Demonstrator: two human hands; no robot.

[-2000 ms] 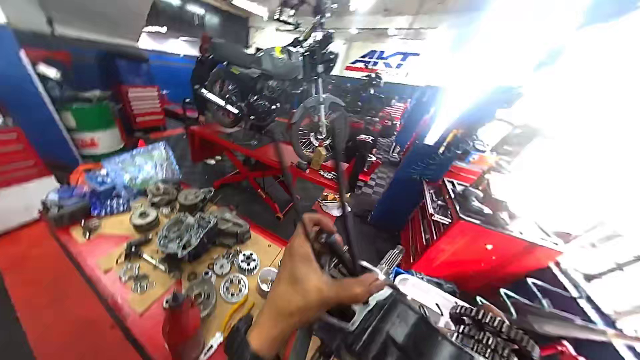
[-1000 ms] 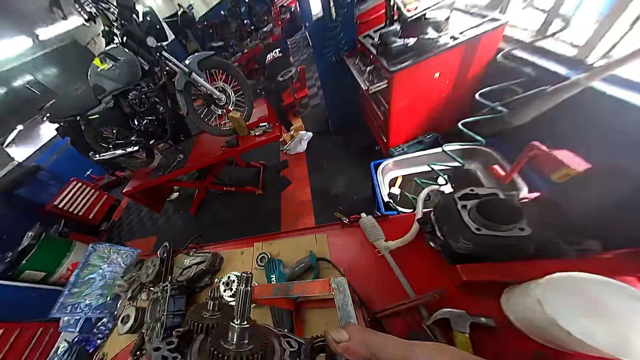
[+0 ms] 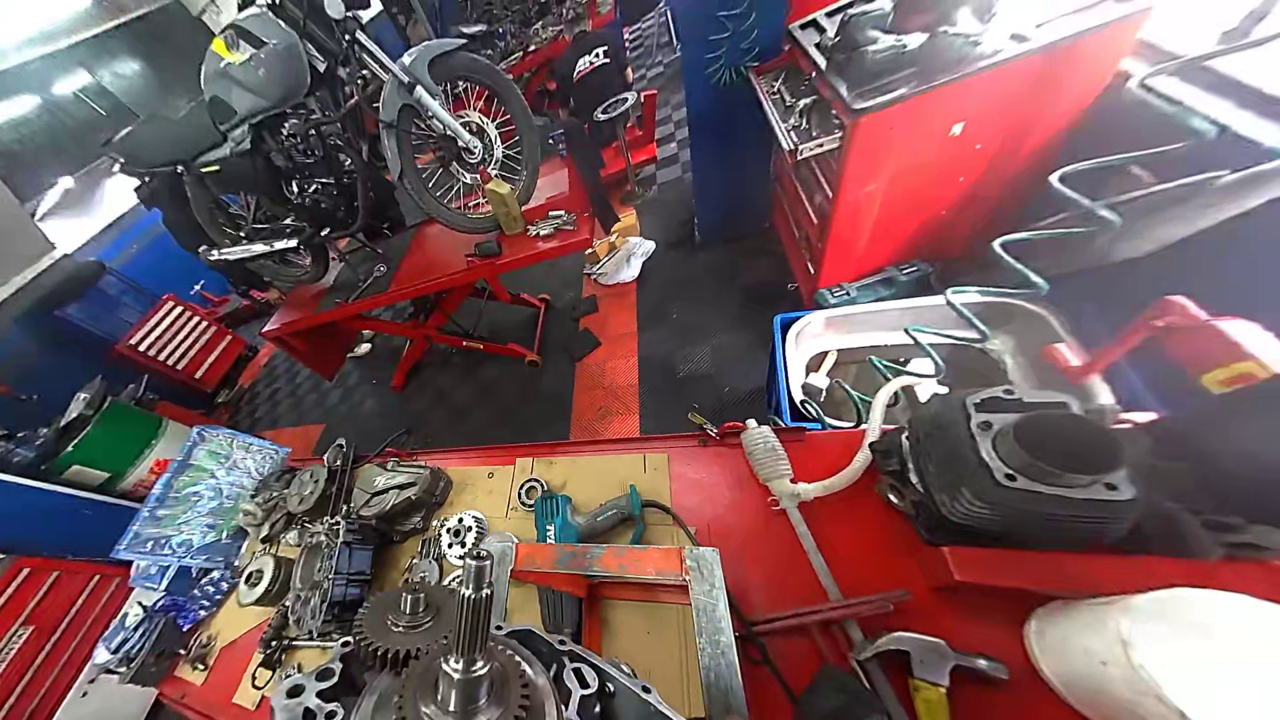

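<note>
Neither of my hands shows now. At the bottom centre a splined gear shaft (image 3: 470,620) stands upright among gears (image 3: 405,625) in an open engine case (image 3: 590,680). A red and bare-metal frame (image 3: 600,562) stands just right of the shaft. Behind it a teal heat gun (image 3: 585,520) lies on cardboard (image 3: 640,480), beside a ball bearing (image 3: 531,492). A claw hammer (image 3: 930,660) rests on the red bench at the lower right, near a hand pump with a white hose (image 3: 768,460). A black finned engine cylinder (image 3: 1040,460) sits farther right.
Engine parts (image 3: 330,570) and a bag of blue-tinted plastic (image 3: 205,500) lie at left. A white tub (image 3: 900,325) stands beyond the bench. A motorcycle (image 3: 300,150) rests on a red lift table (image 3: 440,265). A person (image 3: 590,75) is near a red tool cabinet (image 3: 900,180).
A hand at the lower frame edge one second ago, touching the red and metal frame, is out of view. The view has swung well down and right over the two seconds.
</note>
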